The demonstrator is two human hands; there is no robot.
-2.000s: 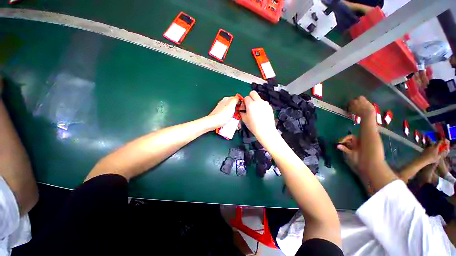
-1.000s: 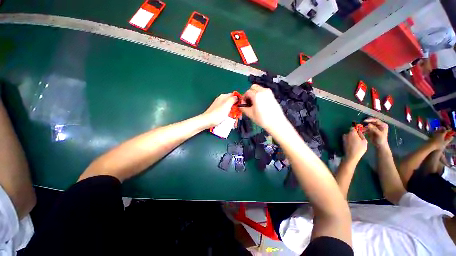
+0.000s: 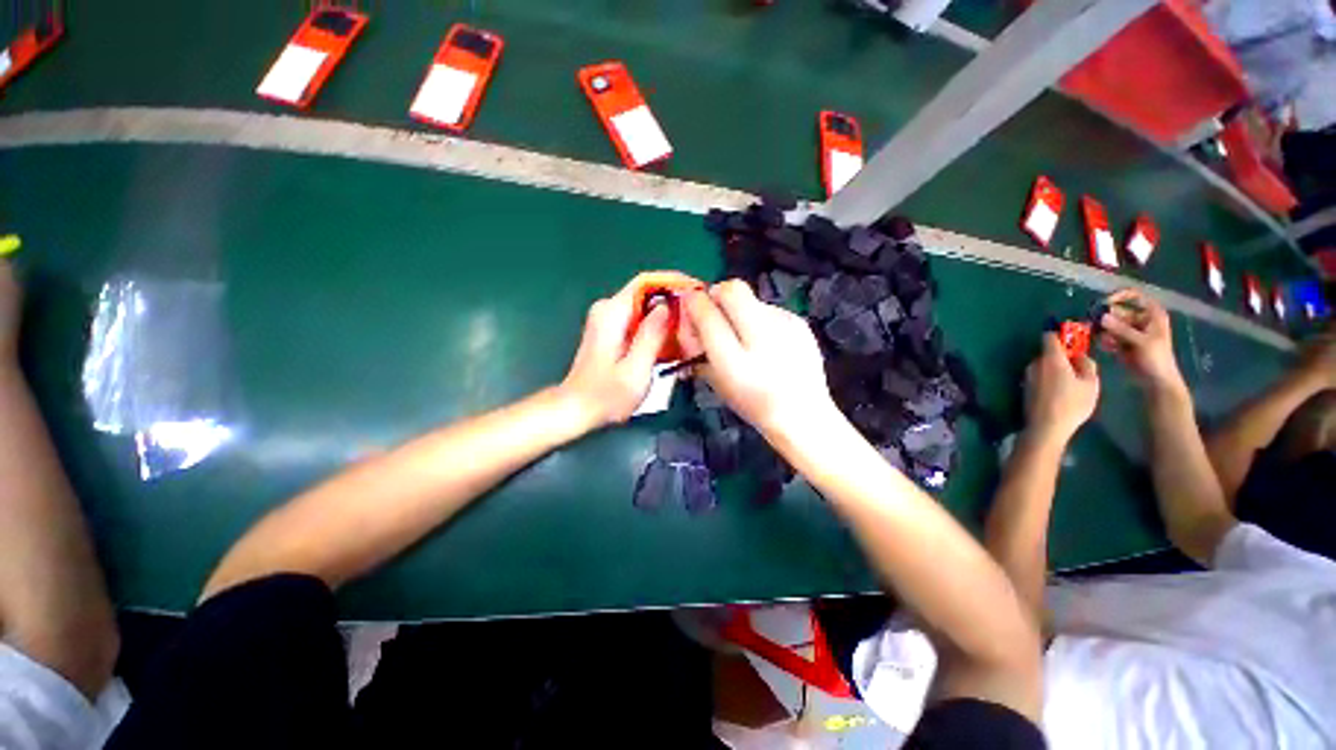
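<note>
My left hand (image 3: 621, 352) holds an orange-red housing (image 3: 681, 340) by its upper end, above the bench in front of me. A white patch shows on the housing's lower part. My right hand (image 3: 755, 349) is closed at the housing's right side, with its fingertips on it. A thin dark edge shows below the right fingertips; I cannot tell whether it is a black part. My fingers hide most of the housing. A pile of black parts (image 3: 865, 315) lies right of my right hand, partly behind my forearm. A few loose black parts (image 3: 677, 478) lie nearer me.
Housings (image 3: 624, 114) lie spaced along the green conveyor (image 3: 762, 81) behind a pale strip (image 3: 396, 144). A grey post (image 3: 967, 110) slants above the pile. Clear film (image 3: 147, 359) lies at left. A right neighbour's hands (image 3: 1077, 366) hold a housing. A left neighbour's arm (image 3: 44, 498) shows.
The housings behind the strip have shifted left. My hands have closed more tightly around the held housing, covering more of it. A yellow tip has appeared at the left neighbour's hand.
</note>
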